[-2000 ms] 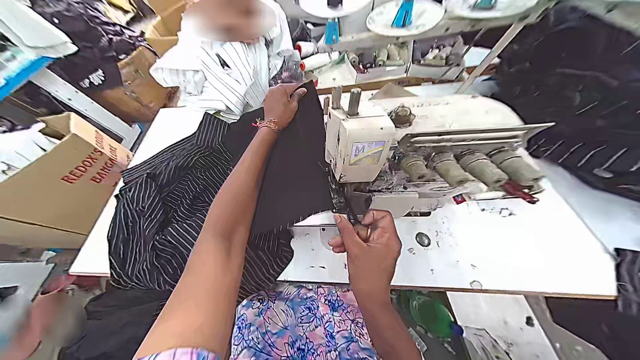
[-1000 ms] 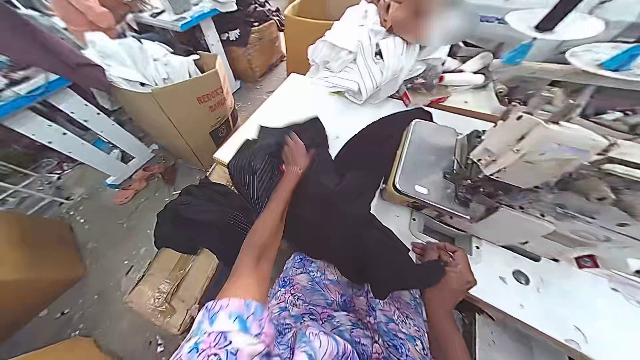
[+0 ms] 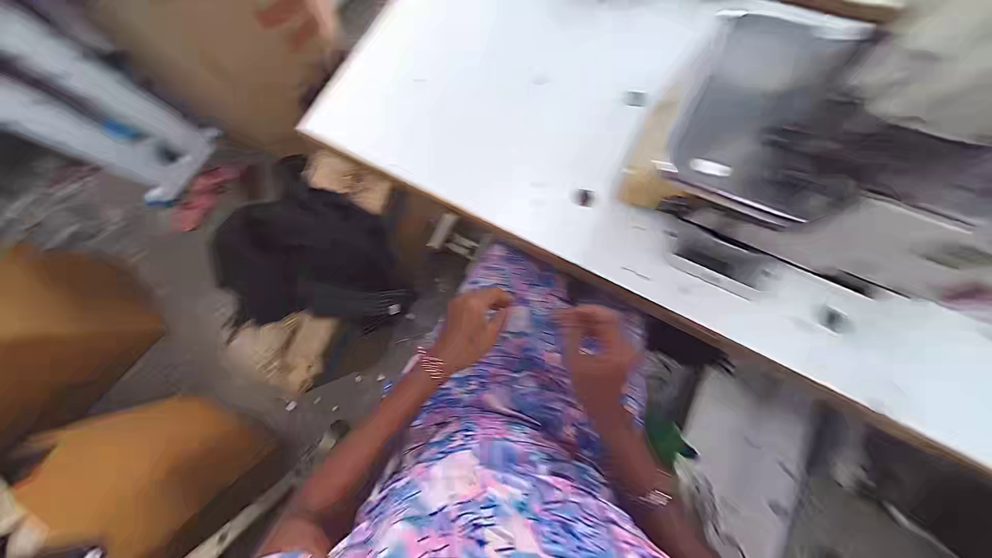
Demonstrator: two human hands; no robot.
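Observation:
Over the lap of the floral garment (image 3: 496,403) are both my hands. My left hand (image 3: 474,329), with a red and white band at the wrist, has its fingers curled, thumb near the fingertips. To its right, blurred, my right hand (image 3: 601,349) is curled in a similar way. No cloth can be made out between the fingers of either hand. Beyond them stands the white sewing table (image 3: 496,132), with the industrial sewing machine (image 3: 775,132) on its right part. A heap of black cloth (image 3: 310,256) lies low at the left, away from both hands.
The table's wooden edge (image 3: 434,203) runs just beyond my hands. A cardboard box (image 3: 217,70) stands at the upper left, beside a white metal table leg (image 3: 101,116). Brown wrapped bundles (image 3: 155,473) are on the floor at the lower left. Something green (image 3: 665,440) is under the table.
The black cloth both hands held a second ago has left them, and both hands are now over the lap. The view has swung downward.

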